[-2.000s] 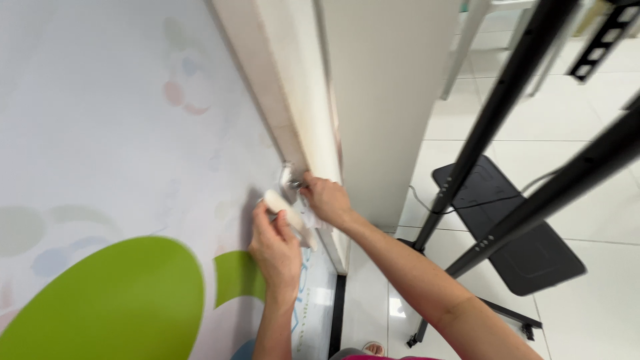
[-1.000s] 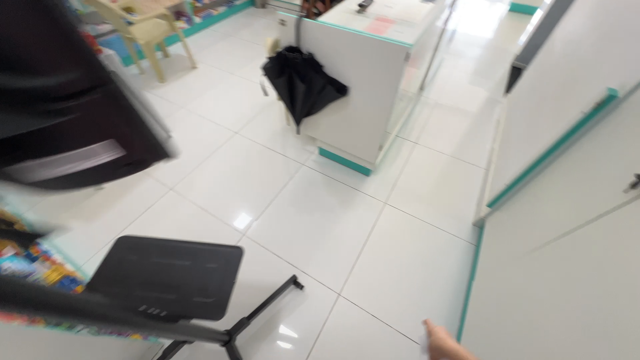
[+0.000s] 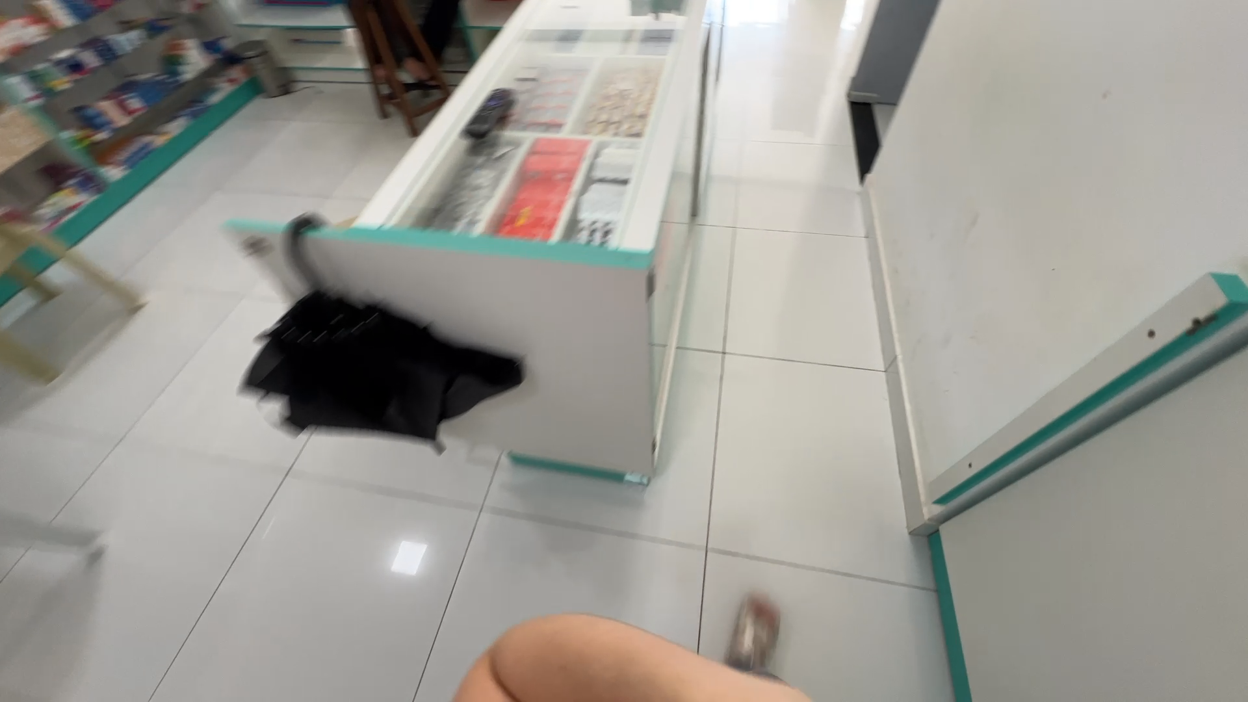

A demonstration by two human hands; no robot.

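Note:
Neither my left hand nor my right hand is in view. A bare, bent limb [image 3: 614, 658] of mine crosses the bottom edge; whether it is an arm or a knee I cannot tell. Beyond it, a black folded umbrella [image 3: 366, 370] hangs by its curved handle from the teal edge of a white display counter [image 3: 575, 361]. Under the counter's glass top, compartments hold red packets [image 3: 544, 190] and other small goods. A black handheld device [image 3: 490, 112] lies on top. My foot in a sandal [image 3: 756, 629] is blurred on the floor.
White floor tiles [image 3: 780, 302] run between the counter and the right wall. A white panel with teal trim [image 3: 1102, 390] stands at right. Stocked shelves [image 3: 127, 107], a pale chair [image 3: 73, 263] and a wooden stool [image 3: 390, 68] are at left and behind, with part of a person beside the stool.
The view has swung away from the door edge where both my hands were two seconds ago. Both hands have left view, and the counter with the umbrella appears closer than one second ago.

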